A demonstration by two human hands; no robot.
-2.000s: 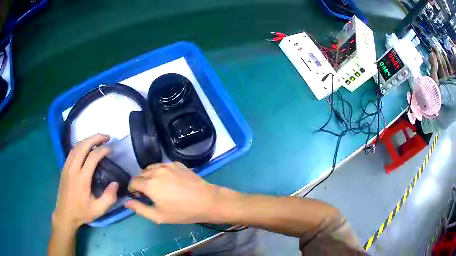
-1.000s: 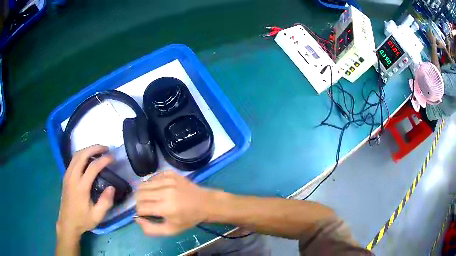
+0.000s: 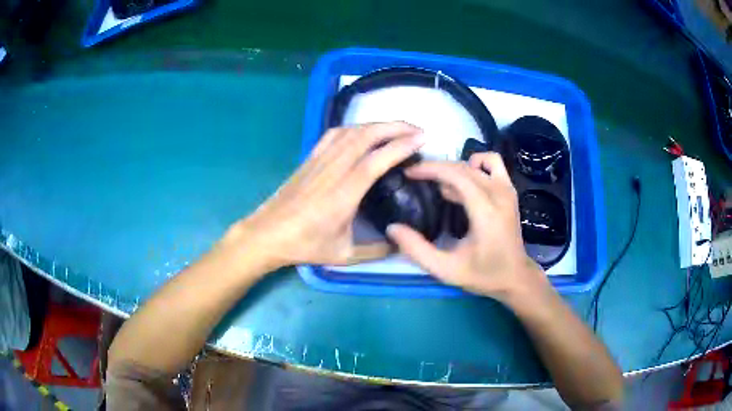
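Observation:
Black over-ear headphones lie in a blue tray [image 3: 596, 185] on white liner, with the headband [image 3: 405, 76] arched toward the tray's far side. My left hand [image 3: 325, 193] and my right hand [image 3: 477, 221] both hold one ear cup [image 3: 401, 201] between them, near the tray's front left. The cup is blurred and partly covered by fingers. The other cup is mostly hidden behind my right hand. A long rounded glossy black part [image 3: 536, 148] with two round recesses lies at the tray's right.
A thin black cable [image 3: 622, 253] lies on the green bench right of the tray. A white box [image 3: 690, 201] with red clips and tangled leads is at far right. Another blue tray [image 3: 152, 18] is at upper left. Red stools [image 3: 60, 341] show below the bench edge.
The view has swung left, so the tray appears farther right. My right hand has let go of the cable and now holds the ear cup with my left. The cable end lies on the bench.

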